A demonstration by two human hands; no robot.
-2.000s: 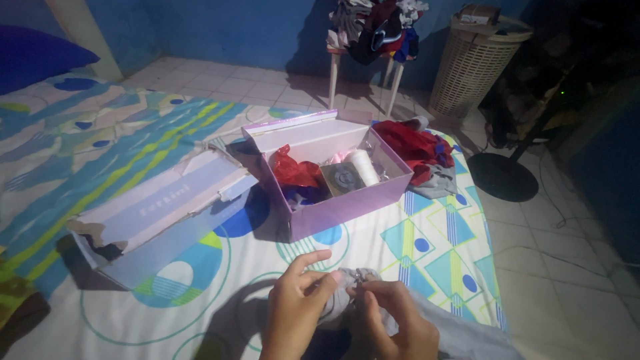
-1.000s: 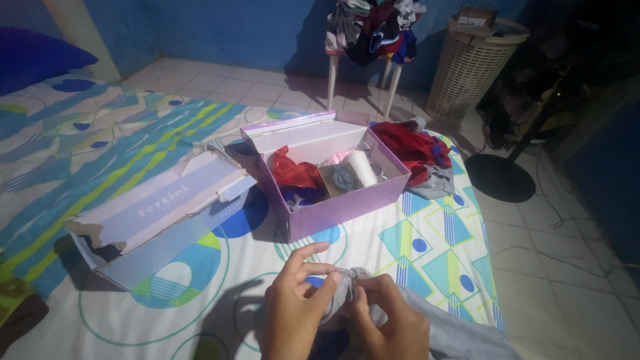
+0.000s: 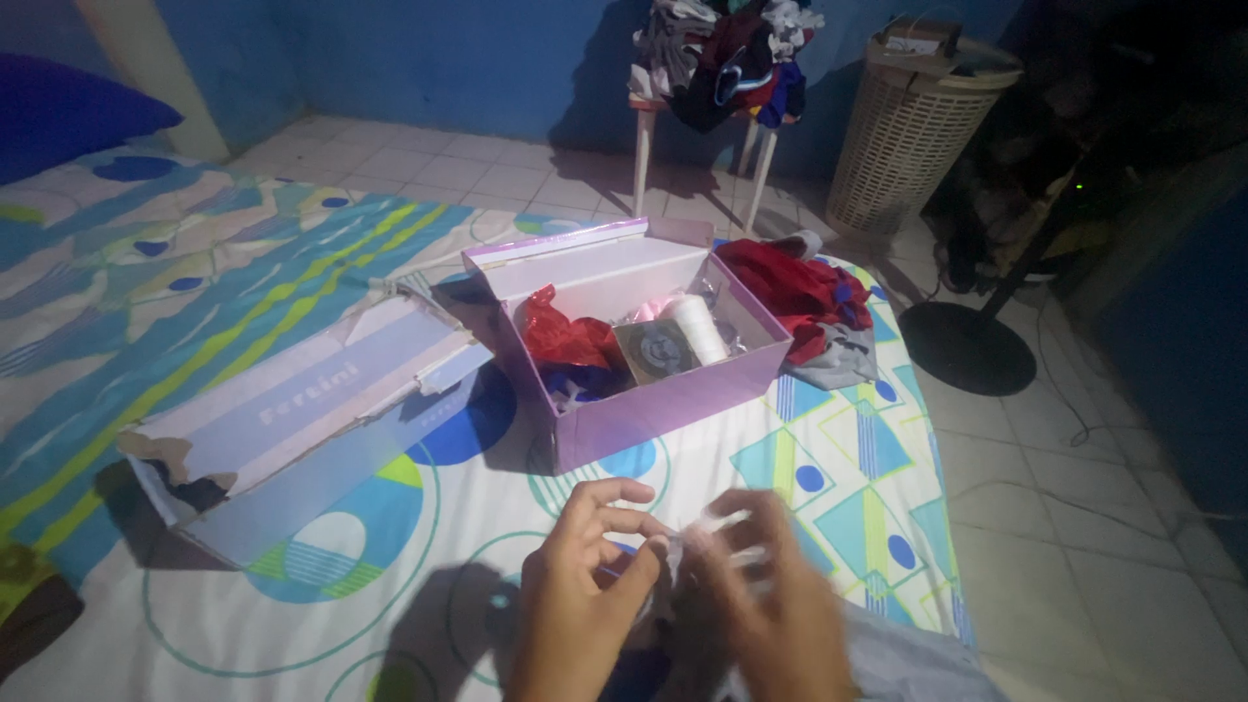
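Observation:
My left hand pinches the edge of a grey cloth between thumb and fingers, low in the middle of the view. Close beside it on the right is my right hand, blurred, its fingers raised and bent over the cloth; whether they grip it cannot be told. Beyond both hands an uncovered purple cardboard box holds a red plastic wrapper, a white thread spool or roll, a dark square packet and clear plastic. The cloth trails off to the lower right across the bed.
A torn lilac box lies left on the patterned bedsheet. Red and grey clothes lie right of the purple box. Past the bed are a stool piled with clothes, a wicker hamper and a stand's round black base.
My right hand's fingers have lifted and spread from their earlier closed pinch on the grey cloth. My left hand has stayed in nearly the same place.

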